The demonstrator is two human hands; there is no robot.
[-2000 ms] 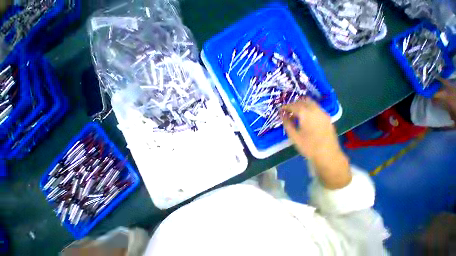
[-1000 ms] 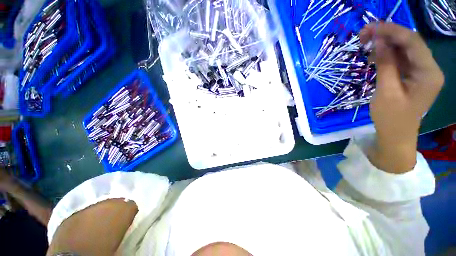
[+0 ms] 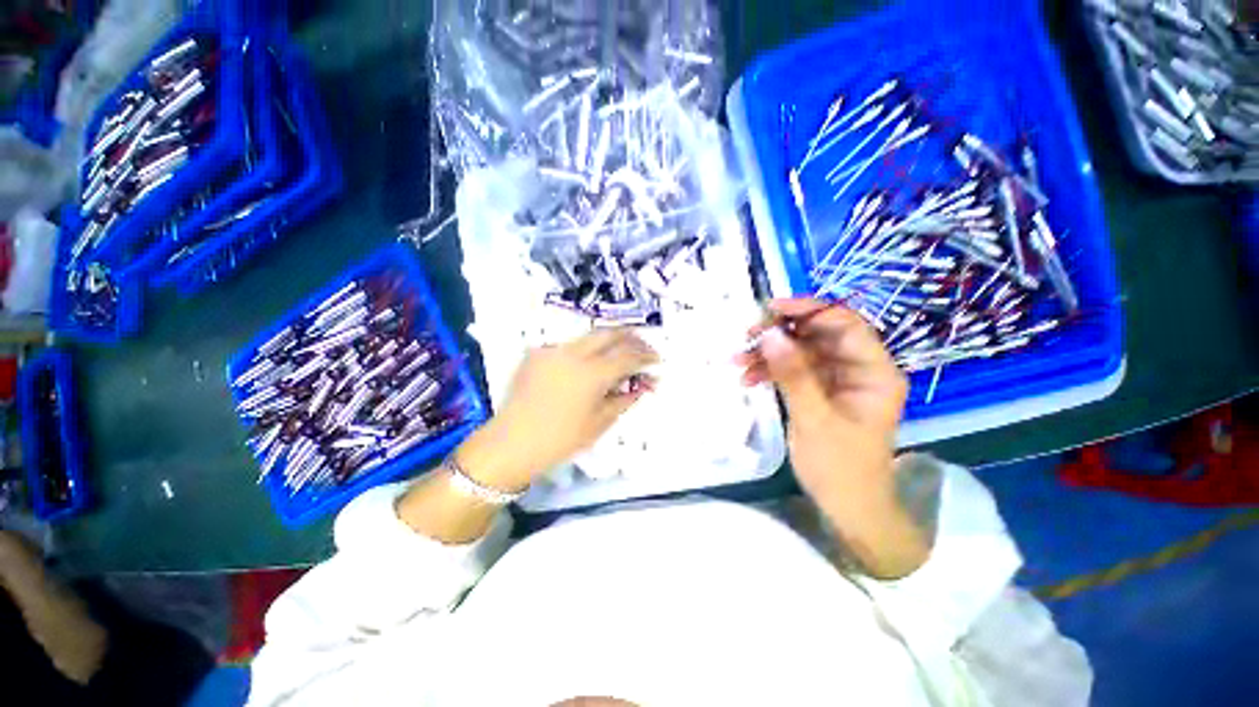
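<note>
The white tray point(image 3: 494, 332) lies front centre, with silver tubes point(image 3: 608, 276) heaped in its far half. My left hand point(image 3: 573, 401) is over the tray's left side, fingertips closed around something small and dark at the tip, too small to name. My right hand point(image 3: 835, 387) is over the tray's right edge, thumb and fingers pinched together; a small dark tip shows there, but what it is cannot be told. The right blue tray point(image 3: 787, 124) holds loose thin rod pieces point(image 3: 925, 249). The left blue tray point(image 3: 463, 414) is densely filled with joined pieces point(image 3: 345, 380).
A clear plastic bag point(image 3: 483, 83) of tubes covers the white tray's far end. Stacked blue trays point(image 3: 297, 152) stand at the left. Another tray of tubes point(image 3: 1187, 97) is at the far right. A person's arm point(image 3: 53, 608) shows at the lower left. The dark green bench top point(image 3: 152, 414) runs underneath.
My right hand has moved left from the right blue tray to the white tray. My left hand has come into view over the white tray. The camera view has shifted.
</note>
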